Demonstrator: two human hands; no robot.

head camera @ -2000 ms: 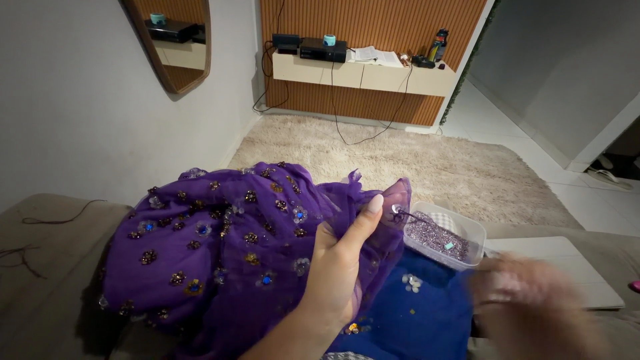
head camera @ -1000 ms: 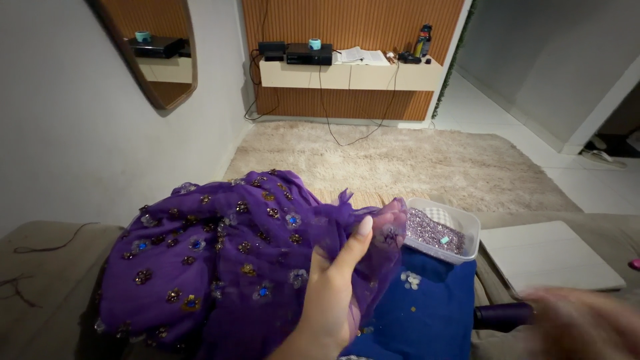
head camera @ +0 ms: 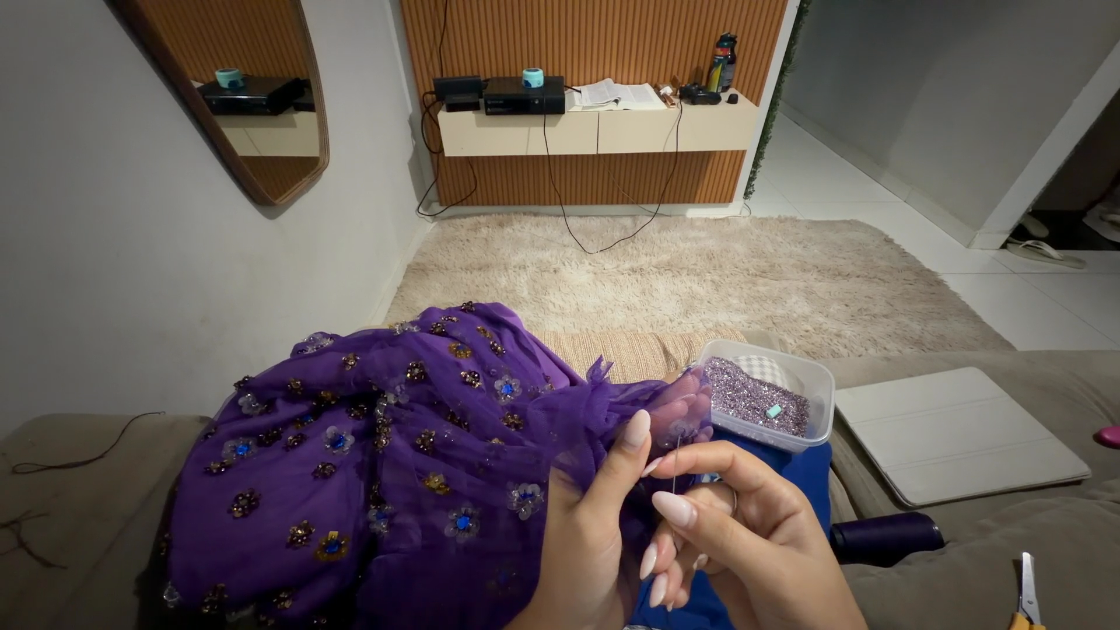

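Note:
Purple tulle fabric [head camera: 455, 420] with bead flowers and blue stones lies bunched over the lap. My left hand [head camera: 595, 525] grips its edge, thumb on top and fingers behind the sheer layer. My right hand [head camera: 744, 525] is beside it, thumb and forefinger closed on a thin sewing needle [head camera: 675, 468] that points up at the held tulle. Just beyond the hands stands a clear plastic container [head camera: 818, 411] of small purple beads [head camera: 752, 398], with a small turquoise piece [head camera: 773, 410] on them. Blue fabric [head camera: 814, 481] lies beneath the container and partly behind my right hand.
On the sofa at right are a closed grey tablet case [head camera: 962, 433], a dark purple thread spool [head camera: 888, 536] and orange-handled scissors [head camera: 1028, 595]. Loose dark threads [head camera: 87, 455] lie on the left armrest. Beyond are a shaggy rug [head camera: 700, 280] and a wall shelf [head camera: 516, 136].
My right hand, a blur at the lower right in both earlier frames, has come in beside my left hand at the tulle. My left hand keeps its hold on the fabric.

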